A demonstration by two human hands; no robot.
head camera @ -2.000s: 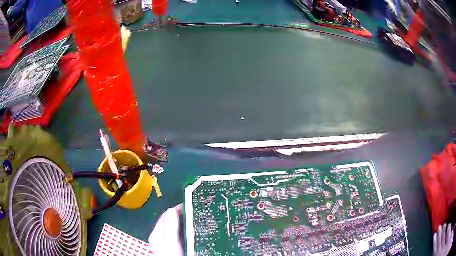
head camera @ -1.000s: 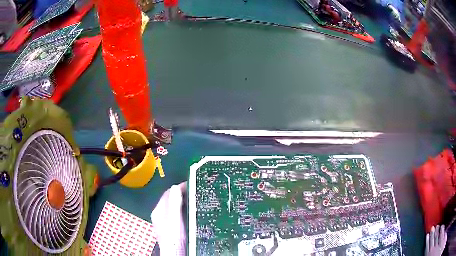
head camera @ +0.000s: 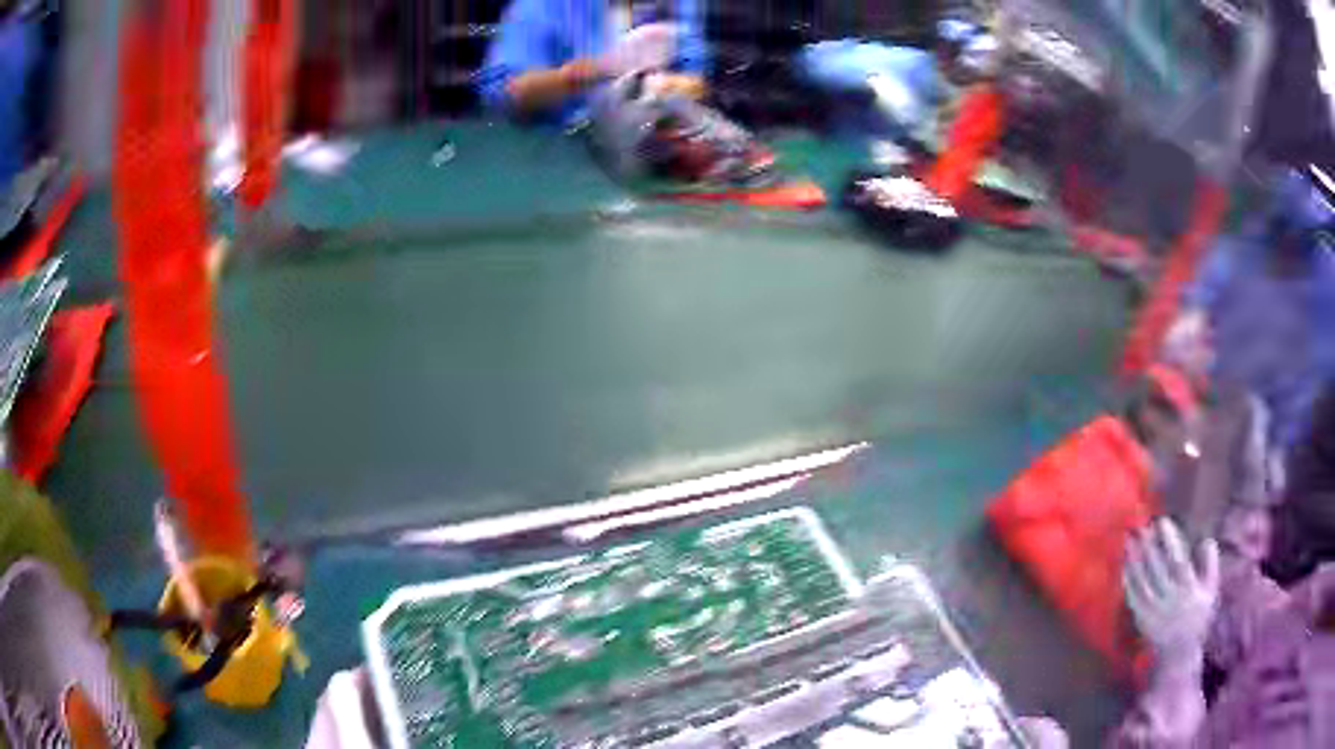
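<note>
A large green circuit board (head camera: pixel 615 629), solder side up with a white border line, lies across the bottom of the view, blurred and cut off below. My left hand (head camera: pixel 343 717), in a white glove, is at its left edge, gripping it; the fingers are mostly hidden. A small pale patch that looks like my right hand (head camera: pixel 1042 732) shows at the board's lower right edge, cut off by the frame; its grip cannot be seen.
A yellow pen cup (head camera: pixel 249 666) and green fan (head camera: pixel 73 659) stand left, behind them a red-orange wrapped post (head camera: pixel 183 322). A red-orange pad (head camera: pixel 1081 512) lies right, beside another person's gloved hand (head camera: pixel 1171 585). Another person's hands work at a dark object (head camera: pixel 703 154) across the bench.
The view has swung right and up, so the board, cup and fan sit further left and lower. More people show. The board looks more slanted. A pale patch now shows at its lower right.
</note>
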